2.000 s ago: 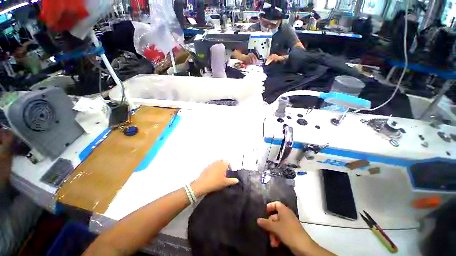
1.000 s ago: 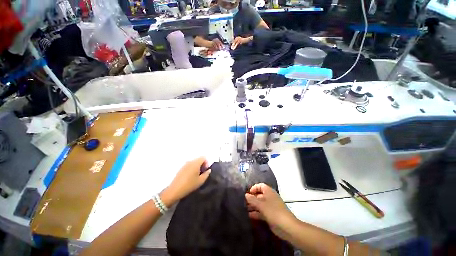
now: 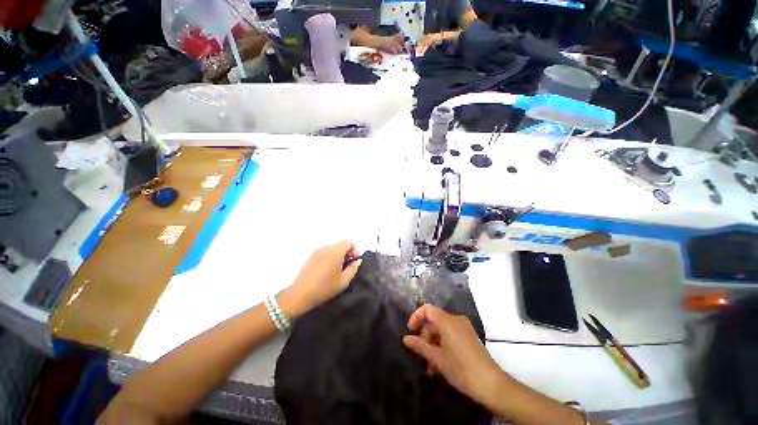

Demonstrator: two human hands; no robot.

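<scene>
A dark garment piece [image 3: 357, 357] lies under the sewing machine's foot [image 3: 418, 267] and hangs over the table's front edge. My left hand [image 3: 328, 274] holds the cloth's upper left edge between thumb and fingers, left of the foot. My right hand [image 3: 449, 344] is over the cloth just below the foot, with thumb and index finger pinched at the cloth and the other fingers curled. The white sewing machine [image 3: 565, 199] with a blue stripe stands at the right.
A black phone [image 3: 546, 290] and thread snips [image 3: 617, 352] lie right of the cloth. A brown cardboard sheet [image 3: 141, 266] with a round dark-blue item [image 3: 164, 197] lies at the left. A grey machine part [image 3: 33, 195] stands far left. Another person's hands [image 3: 407, 43] work beyond.
The view has shifted and tilted down. My left hand still holds the cloth's upper left edge. My right hand has gone from open, loose fingers to a pinch near the foot.
</scene>
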